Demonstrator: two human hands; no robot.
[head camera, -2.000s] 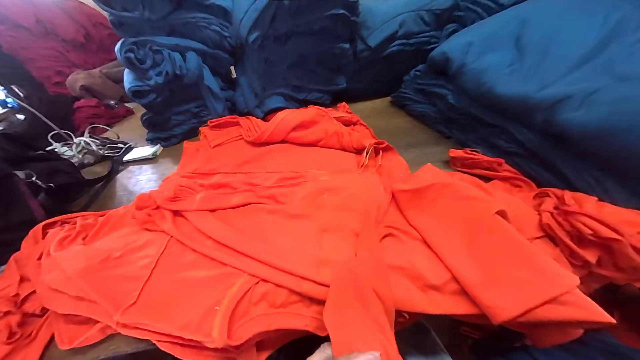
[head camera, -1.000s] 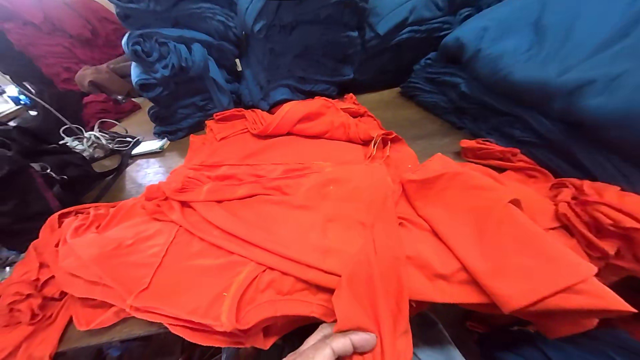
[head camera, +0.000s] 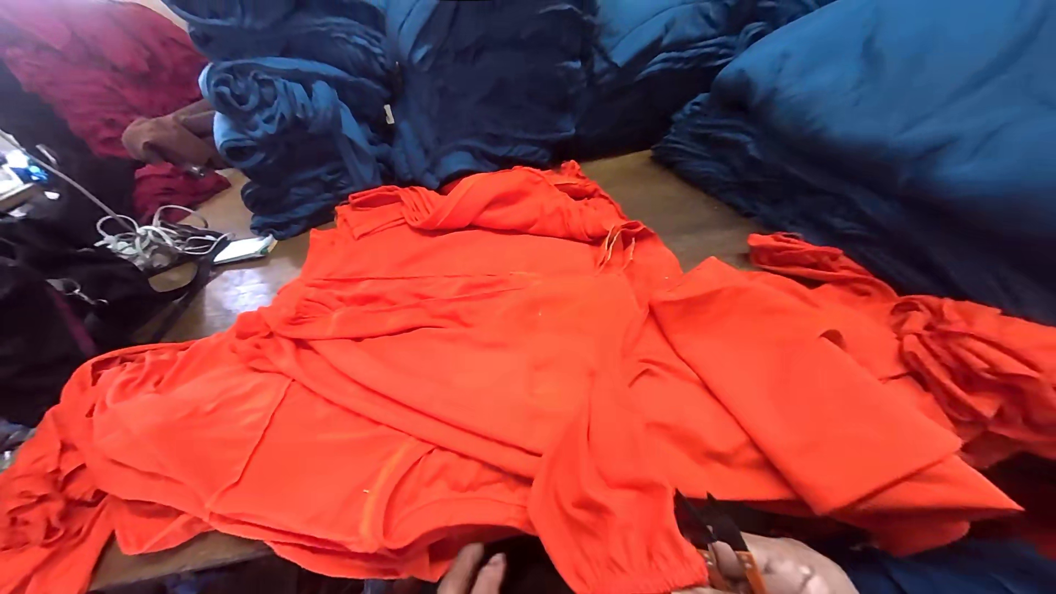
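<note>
An orange-red garment (head camera: 462, 355) lies spread and rumpled over the table, with a gathered sleeve (head camera: 615, 503) hanging toward me at the near edge. At the bottom, right of the middle, my right hand (head camera: 796, 565) holds a pair of scissors (head camera: 726, 536) with dark blades and orange handles, the blades apart beside the sleeve's cuff. The fingertips of my left hand (head camera: 474, 571) show at the bottom edge, just under the garment's near hem; whether they grip cloth cannot be told.
Stacks of dark blue fabric (head camera: 495, 82) stand along the back, with a large blue pile (head camera: 899, 124) at the right. Bunched orange cloth (head camera: 982, 363) lies at the right. Left are a coiled white cable (head camera: 157, 239), a small pale flat object (head camera: 245, 249), a black bag (head camera: 49, 305) and dark red cloth (head camera: 107, 66).
The scissors and my right hand have come into view beside the cuff. A hand held the sleeve's end from the left a second ago; my left fingertips now show lower and farther left.
</note>
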